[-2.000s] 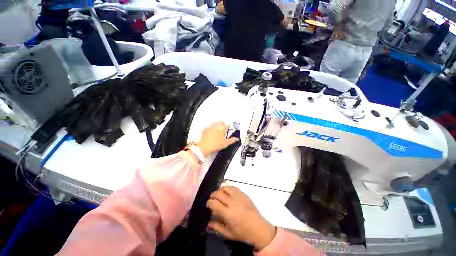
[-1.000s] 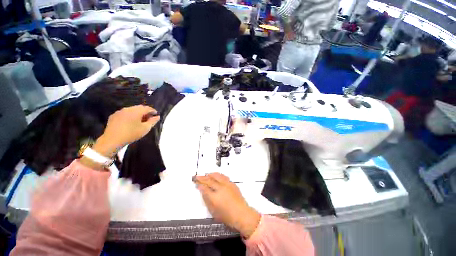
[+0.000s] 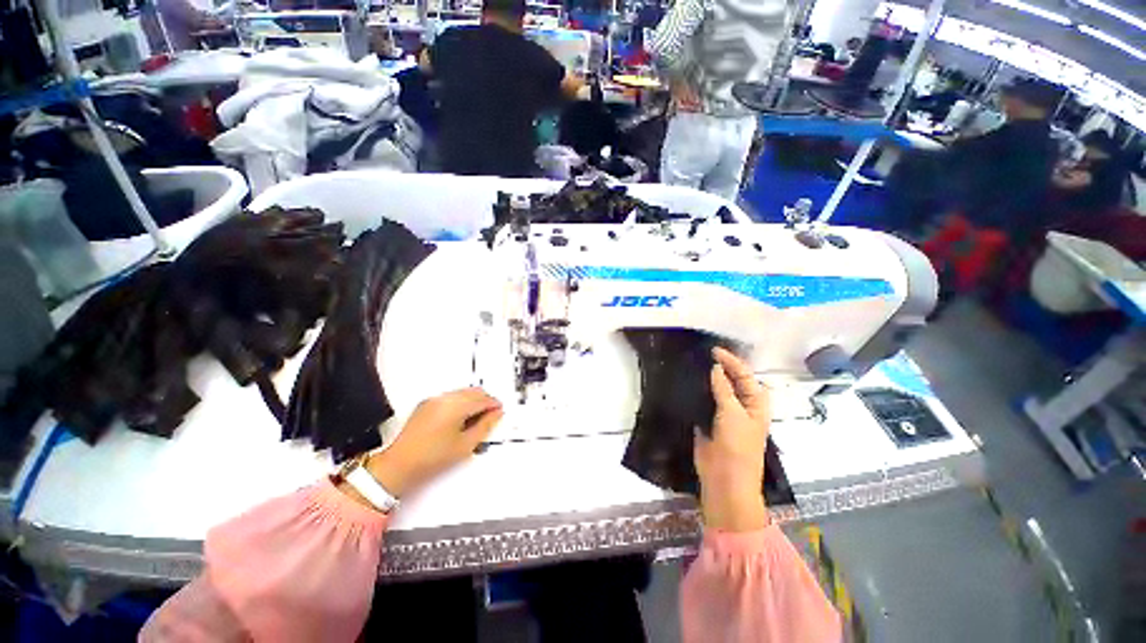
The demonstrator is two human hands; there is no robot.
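My left hand (image 3: 442, 431) is left of the needle area, just over the white table, with no cloth visible in its slightly parted fingers. My right hand (image 3: 735, 425) is on the right stack of dark strips (image 3: 664, 408) under the machine arm; I cannot tell whether its fingers grip a strip. The presser foot and needle (image 3: 533, 371) have no dark piece under them. A fanned pile of curved dark strips (image 3: 346, 345) lies left of the needle. The white machine head (image 3: 742, 291) reads JACK.
A larger ruffled dark bundle (image 3: 245, 283) lies at the far left. A white tub (image 3: 377, 189) is behind the table, with more dark pieces (image 3: 578, 201) near its rim. The control panel (image 3: 907, 421) is at right. A person in black (image 3: 496, 101) is beyond the tub.
The strip that was under my hands left the needle area; my left hand went to the left pile, then came back empty. My right hand moved right onto the right stack.
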